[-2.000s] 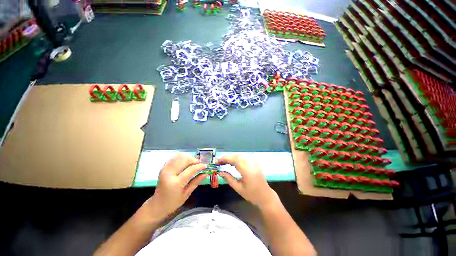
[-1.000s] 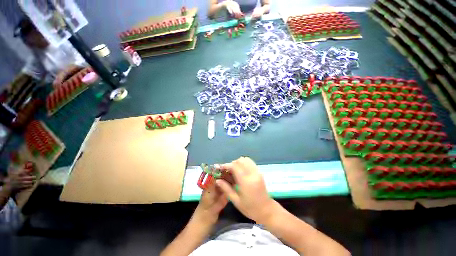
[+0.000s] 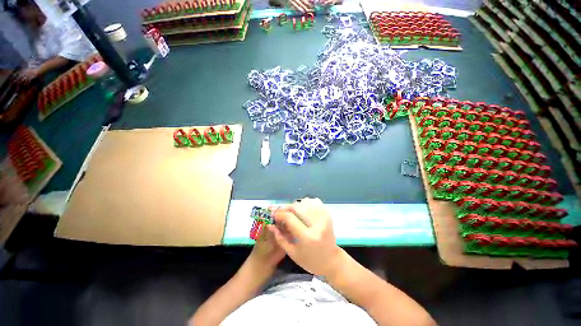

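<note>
A red-and-green piece (image 3: 258, 224) is held at the bench's front edge, green side up and red part pointing down. My left hand (image 3: 267, 245) grips it from below and is mostly hidden behind my right hand. My right hand (image 3: 309, 229) lies over the left, its fingers bent at the piece's right end; whether they grip it is hidden. The cardboard sheet (image 3: 153, 191) on the left bears a short row of similar pieces (image 3: 204, 136). The filled cardboard sheet (image 3: 446, 245) on the right bears close rows of them.
A tangled heap of square frames (image 3: 344, 89) lies mid-bench. A slim pale tool (image 3: 265, 153) and a lone square frame (image 3: 409, 168) lie before it. Stacked loaded sheets (image 3: 541, 76) stand far right. A tape roll (image 3: 136, 95) lies far left. Other people's hands show at the far side and left.
Since two seconds ago, the piece has left the dark fixture's spot and turned in my hands, and my right hand has moved over my left. The view has also shifted.
</note>
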